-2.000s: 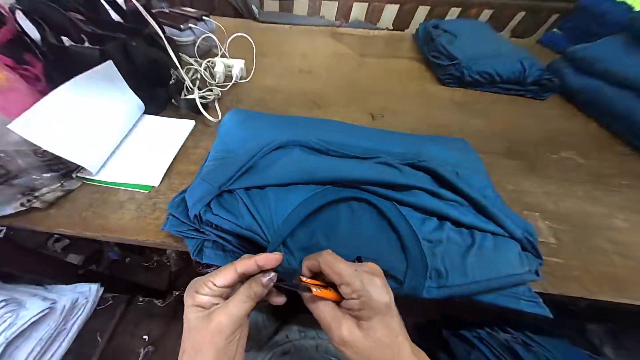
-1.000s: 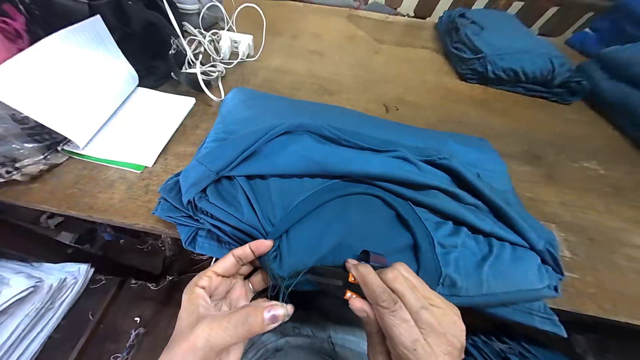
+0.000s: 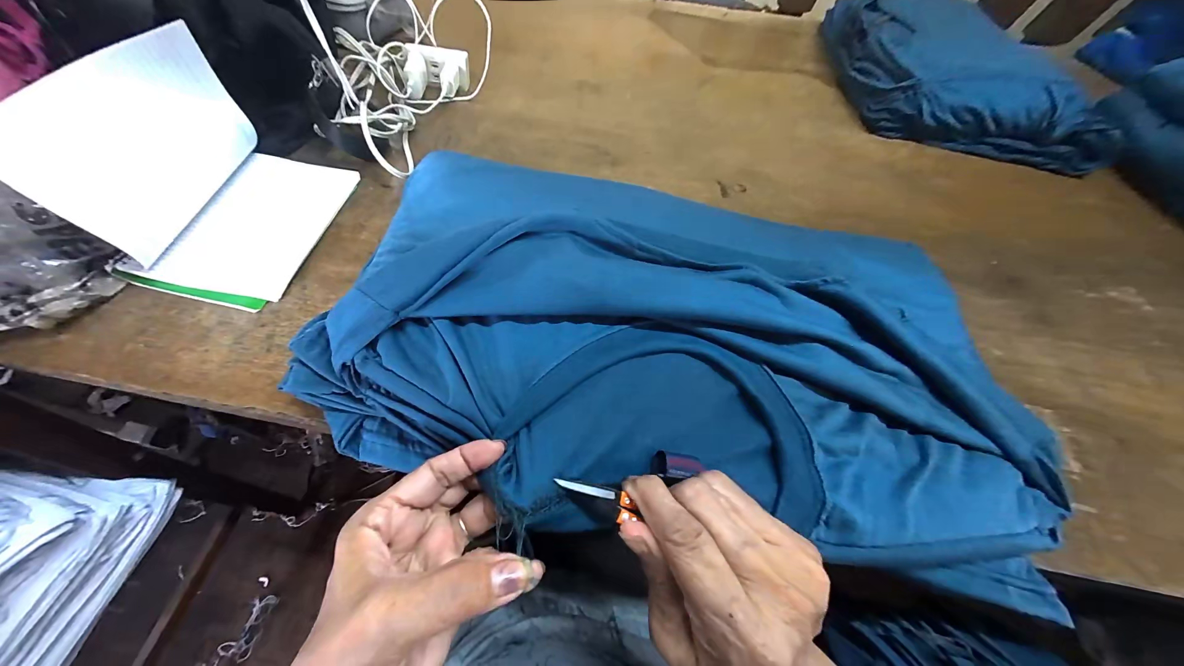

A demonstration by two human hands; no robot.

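A stack of blue knit shirts (image 3: 601, 268) lies on the wooden table, the top one's round ribbed neckline (image 3: 666, 342) hanging toward me over the front edge. In my right hand (image 3: 731, 573) is a small orange-handled thread snipper (image 3: 627, 507), its pointed metal blade aimed left above the fabric. A dark neck label (image 3: 678, 464) sticks up just behind those fingers. My left hand (image 3: 425, 555), palm up, has the fingers at the gathered shoulder edge, where loose threads (image 3: 511, 523) hang; the thumb stands apart. The other fingertips are partly behind the cloth, so their hold cannot be told.
An open notebook (image 3: 268, 222) lies at the left, near white cables and a power adapter (image 3: 435, 72). A folded blue garment pile (image 3: 962, 83) sits at the back right. Pale folded cloth or sheets (image 3: 74, 555) are at the lower left, below the table edge (image 3: 166, 384).
The snipper's blade now shows clearly, pointing left. Two seconds ago both hands were close together at the front edge; now they are apart, with the left thumb away from the fingers.
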